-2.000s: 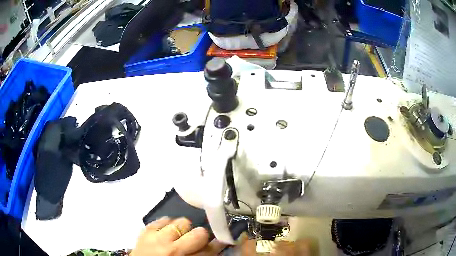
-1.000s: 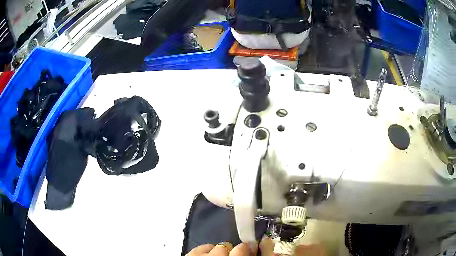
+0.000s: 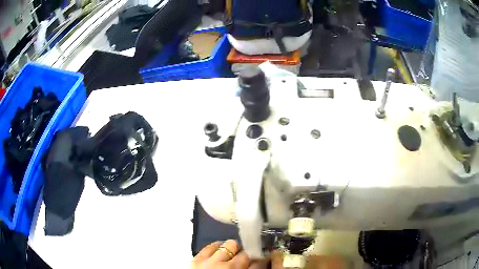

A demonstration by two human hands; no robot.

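Note:
A black fabric panel [image 3: 207, 231] lies under the left end of the off-white sewing machine head [image 3: 346, 163]. My left hand [image 3: 223, 257], with a ring, is at the bottom edge, its fingers on the panel's near side. My right hand [image 3: 318, 261] is blurred and cut off by the bottom edge, right of the presser foot area. The long white cover [image 3: 251, 210] and cream ribbed knob [image 3: 301, 226] hide the needle and part of the fingers. What my right fingers hold cannot be seen.
Black panels [image 3: 64, 181] and shiny black zipper bands [image 3: 123, 157] lie on the white table [image 3: 168, 113] at left, beside a blue bin [image 3: 79, 89] of black pieces. A dark round-edged piece [image 3: 388, 247] lies right of my right hand.
The camera view has shifted. Since the earliest frame, the panel has turned so its left edge runs more upright, and my left hand is closer to the machine's white cover.

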